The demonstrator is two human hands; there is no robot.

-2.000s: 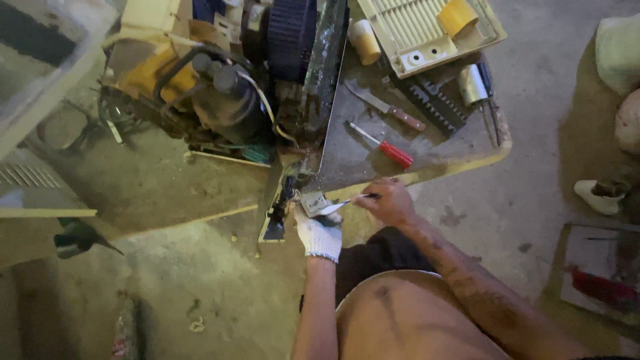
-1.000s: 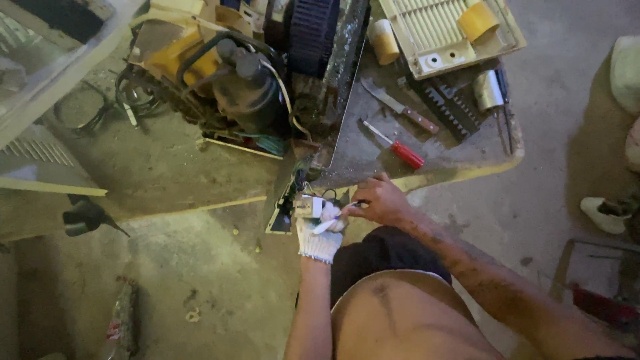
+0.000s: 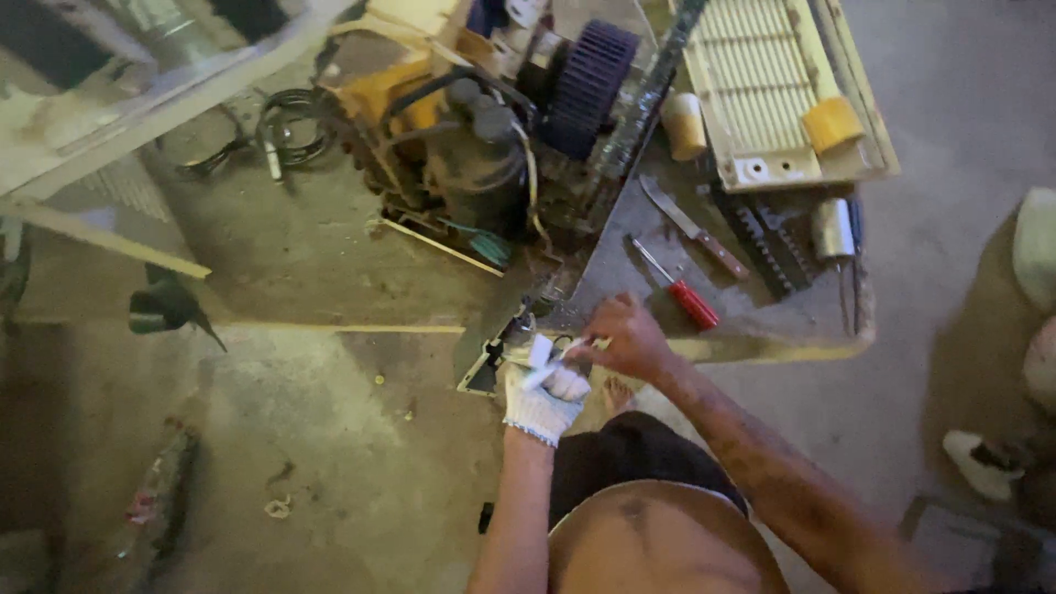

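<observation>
My left hand [image 3: 544,396], in a white knit glove, is closed around a small pale boxy part [image 3: 540,351] at the table's near edge. Loose wires and a dark panel [image 3: 481,375] with a light rim lie just beyond and left of it. With bare fingers my right hand [image 3: 627,338] pinches a thin, pale tool [image 3: 554,368] whose blurred end reaches over the gloved hand; its kind I cannot tell. Beyond my right hand lie a screwdriver with a red handle [image 3: 693,305] and a knife with a wooden handle [image 3: 722,253].
An opened machine with a dark compressor [image 3: 478,165] and a blower wheel [image 3: 590,89] stands on the table. A louvred plastic grille [image 3: 763,87] carries a yellow tape roll [image 3: 833,125]. Coiled cable [image 3: 294,124] lies left. A white shoe [image 3: 982,466] is on the floor at right.
The pale part, held lower and flatter two seconds ago, now shows a raised white block above the gloved fingers. My right hand has stayed beside it with the thin tool.
</observation>
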